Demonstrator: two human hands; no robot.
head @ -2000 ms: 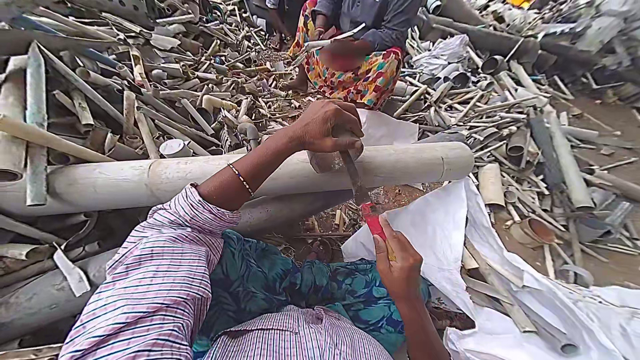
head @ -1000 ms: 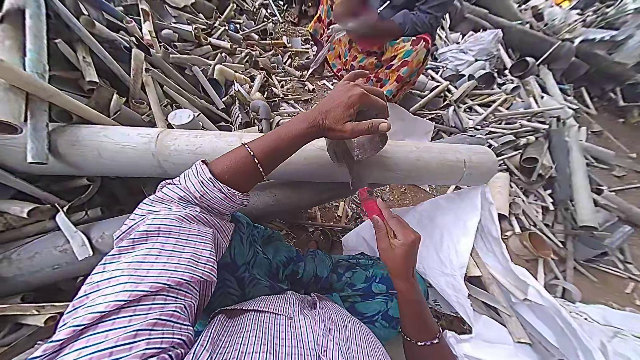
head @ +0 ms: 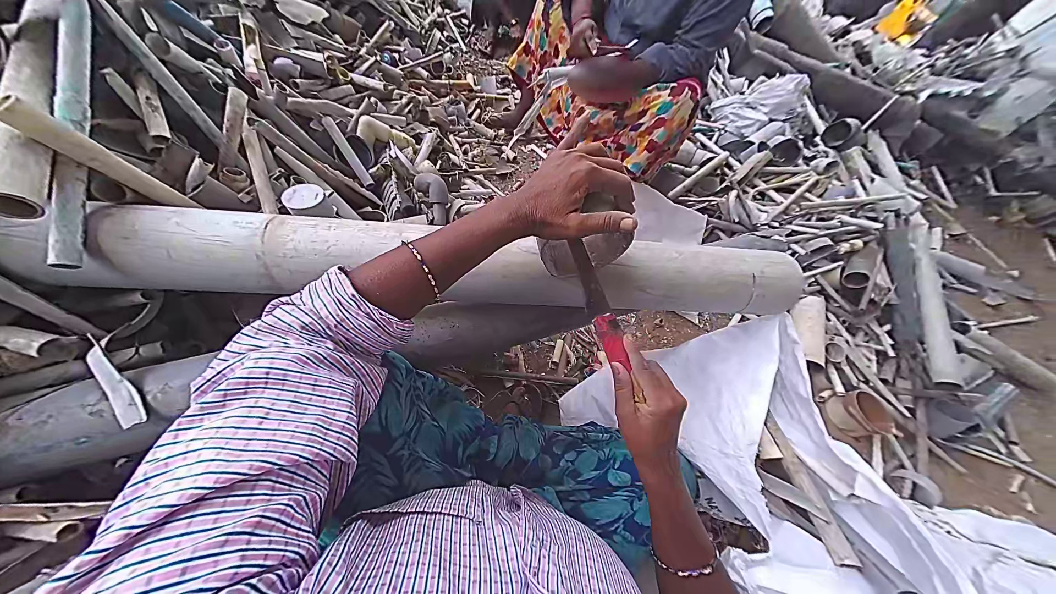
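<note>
Across in front of me lies a long, thick white plastic pipe (head: 371, 252). My left hand (head: 582, 194) is on a round grey piece (head: 606, 250), perhaps a pipe fitting, resting on the pipe near its right part; the thumb points right. My right hand (head: 652, 404) grips the red handle of a knife-like tool (head: 590, 285), its dark blade angled up to the grey piece below my left hand. Where the tip ends is hidden there. A white cloth or sheet (head: 726, 375) lies beside my right hand.
Heaps of cut plastic pipes (head: 330, 107) lie behind the long pipe and on both sides. Another person (head: 652, 49) sits across from me, holding something thin. A thick grey pipe (head: 165, 396) lies at the left. Wet ground (head: 1023, 272) shows at the far right.
The blade, mostly unseen a second ago, now shows between the red handle and the grey piece. My left hand stays on the piece.
</note>
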